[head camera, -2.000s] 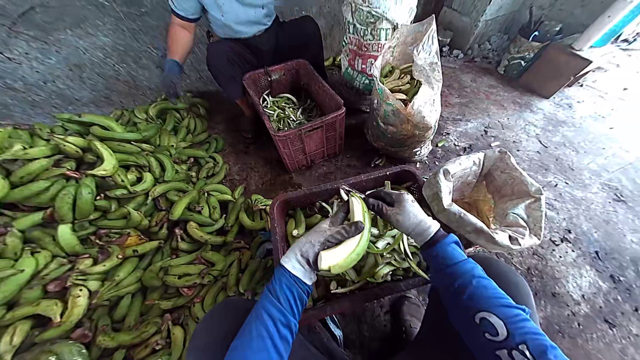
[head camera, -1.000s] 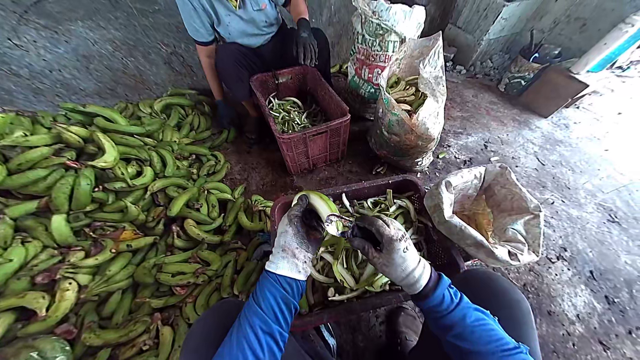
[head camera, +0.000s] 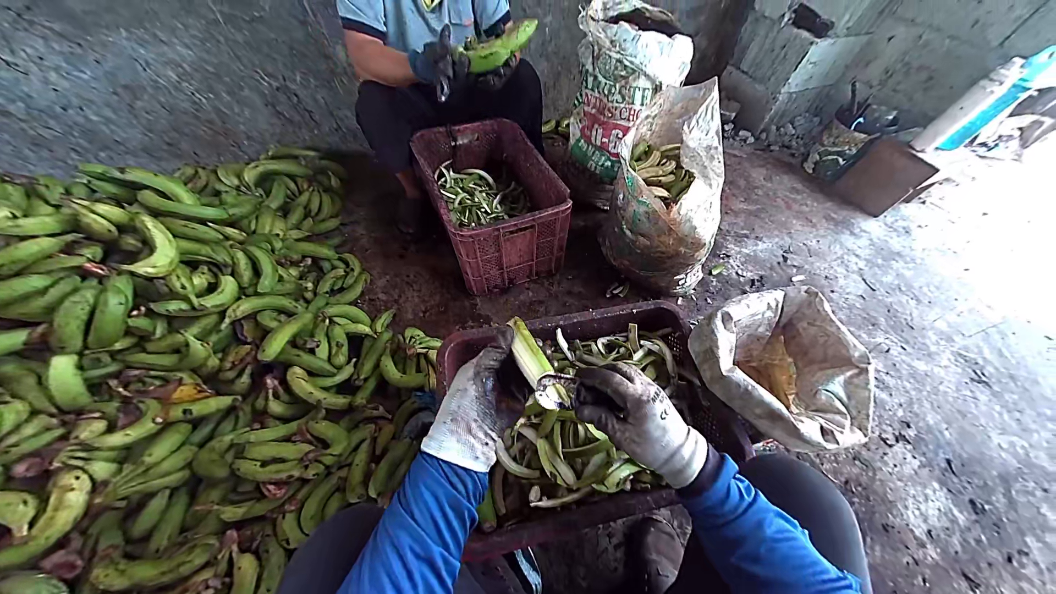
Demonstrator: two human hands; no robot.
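Observation:
My left hand [head camera: 483, 400], in a dirty white and dark work glove, grips a partly peeled green plantain [head camera: 530, 353] above the near crate. My right hand [head camera: 639, 417], gloved alike, holds a small peeling tool [head camera: 554, 390] against the plantain's lower end; its handle is mostly hidden by the fingers. Beneath both hands, a dark red plastic crate [head camera: 577, 521] holds many strips of green peel [head camera: 569, 454]. To the left lies a large heap of unpeeled green plantains [head camera: 206, 330].
Across from me a seated co-worker [head camera: 445, 66] holds a green plantain [head camera: 499, 47] behind a red crate [head camera: 511, 247] of peels. Two woven sacks [head camera: 631, 82] [head camera: 664, 223] stand beside it, the nearer with plantains in it. An open sack [head camera: 792, 371] sits right of my crate.
My left hand has turned the plantain upright, and more of its skin is off than two seconds ago. The co-worker has raised both hands, now with a plantain in them.

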